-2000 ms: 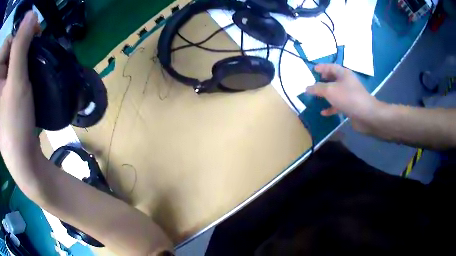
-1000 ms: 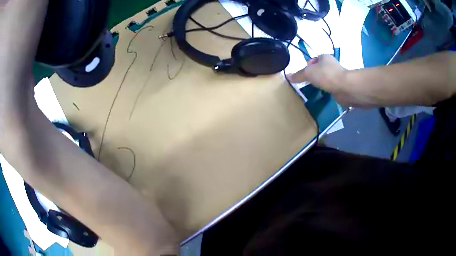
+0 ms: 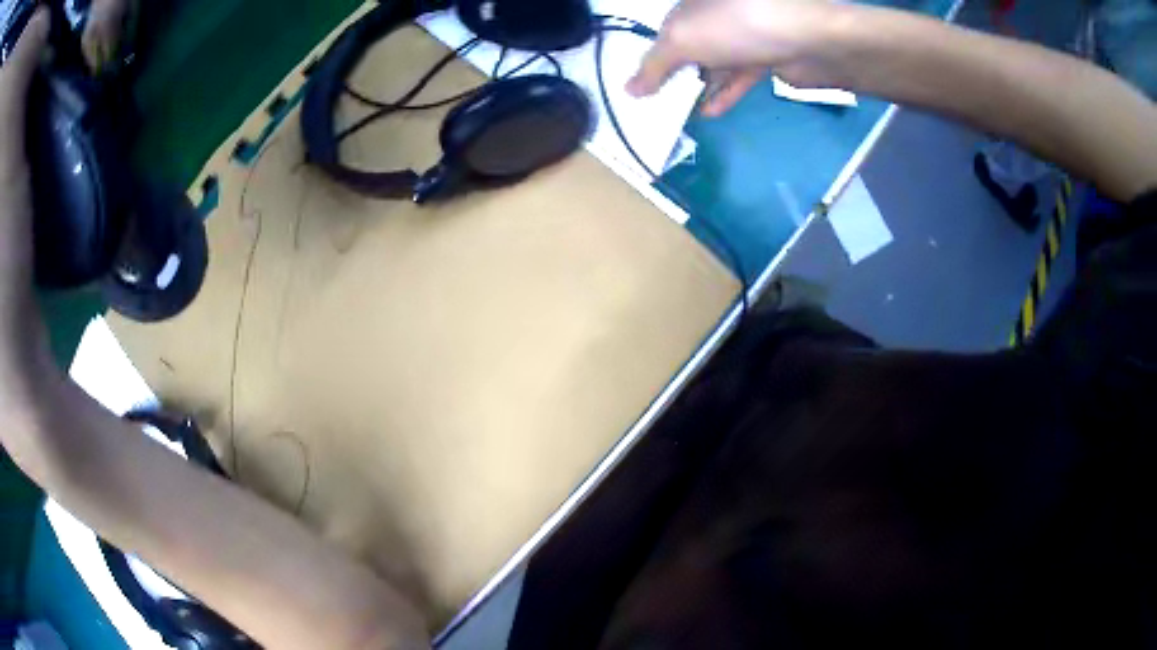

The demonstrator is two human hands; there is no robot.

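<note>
My left hand [image 3: 18,95], cut off by the left edge, holds black headphones [image 3: 74,178] up at the far left. One round cup [image 3: 161,260] with a small white patch hangs over the corner of the cardboard mat [image 3: 444,356]. My right hand [image 3: 723,48] is over the white papers at the top, fingers apart, with nothing visible in it. Another black headset [image 3: 518,130] lies on the mat and papers, its cups towards my right hand. A black audio cable [image 3: 717,235] runs from the papers over the bench's near edge.
Another headset [image 3: 190,622] lies on papers [image 3: 112,362] at lower left, partly hidden by my left forearm. A skin-coloured shape, perhaps another hand [image 3: 107,32], shows at top left beyond the held headphones. A white paper [image 3: 859,218] is beyond the bench edge at right.
My right hand has moved up and away from the mat's right corner, over the papers. My left hand still holds the headphones, now further left in view. The camera view has shifted.
</note>
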